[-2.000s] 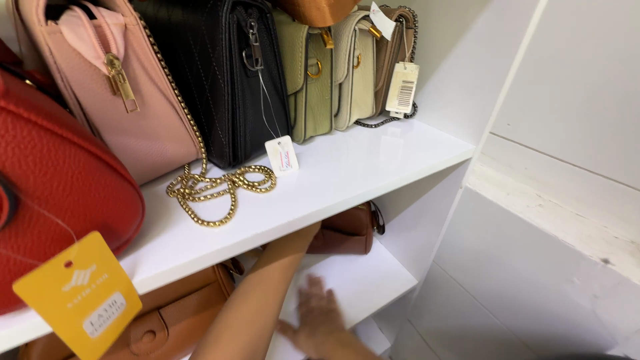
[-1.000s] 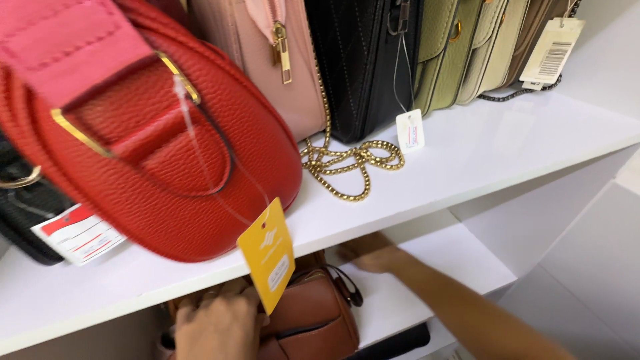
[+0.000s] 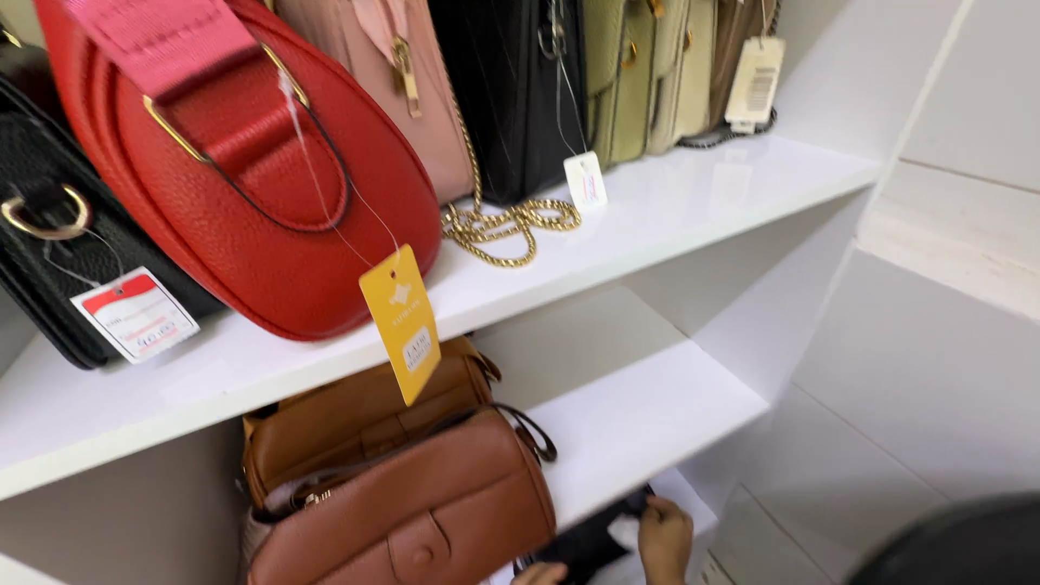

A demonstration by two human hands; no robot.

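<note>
Low in the view, my right hand (image 3: pixel 666 538) has its fingers curled at the edge of a black item (image 3: pixel 589 543) on the lowest visible shelf; it seems to pinch it. Only some fingers of my left hand (image 3: pixel 541 574) show at the bottom edge, near the same black item, and its grip is hidden. A reddish-brown leather handbag (image 3: pixel 406 512) lies on the shelf above, in front of a tan leather handbag (image 3: pixel 366 431). A white patch shows on the black item.
The upper white shelf (image 3: pixel 650 219) holds a red handbag (image 3: pixel 268 179) with a yellow tag (image 3: pixel 402 325), a black bag (image 3: pixel 81 236), a pink bag (image 3: pixel 366 89), another black bag (image 3: pixel 508 106) and green and cream bags. A gold chain (image 3: pixel 512 227) lies near its edge. Tiled wall at right.
Both hands have left the middle shelf and moved down to the black item below. The reddish-brown handbag, between the hands a second ago, now stands in front of the tan one untouched.
</note>
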